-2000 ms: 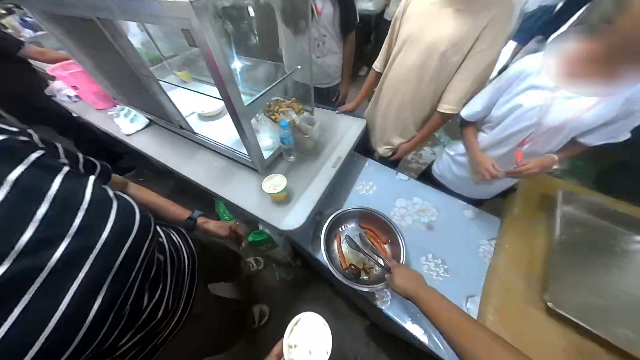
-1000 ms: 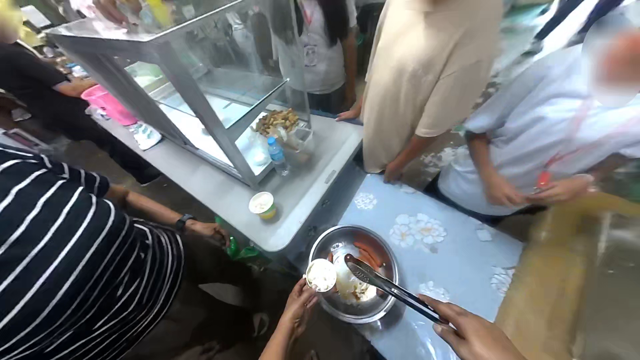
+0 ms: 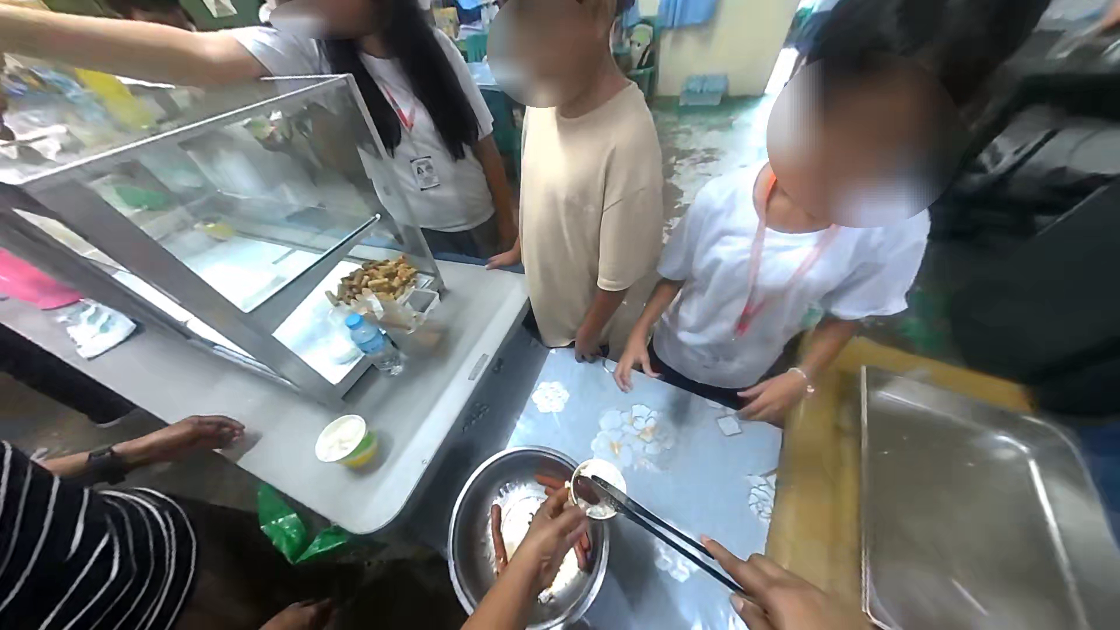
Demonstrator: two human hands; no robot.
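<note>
My left hand [image 3: 553, 535] holds a small round cup of white food [image 3: 604, 479] over the right rim of a steel bowl [image 3: 465, 569]. Red sausages [image 3: 499, 535] lie around a white heap inside this bowl. In my right hand [image 3: 770, 588] are long dark tongs [image 3: 669, 531], their tips at the cup's mouth, apparently with a reddish-brown piece between them. A second cup [image 3: 346, 439], filled with white food and yellow-green on its side, stands on the grey table to the left.
A glass display case [image 3: 262, 227] and a water bottle [image 3: 372, 339] stand on the grey table [image 3: 420, 411]. Fried food [image 3: 382, 278] is heaped near the case's right end. A metal tray [image 3: 980, 516] lies at right. Several people stand around the tables; one in stripes [image 3: 87, 551] is at left.
The cup in my left hand has moved from the bowl's left part to its right rim. The tongs' tips have come to the cup's mouth. The view has shifted.
</note>
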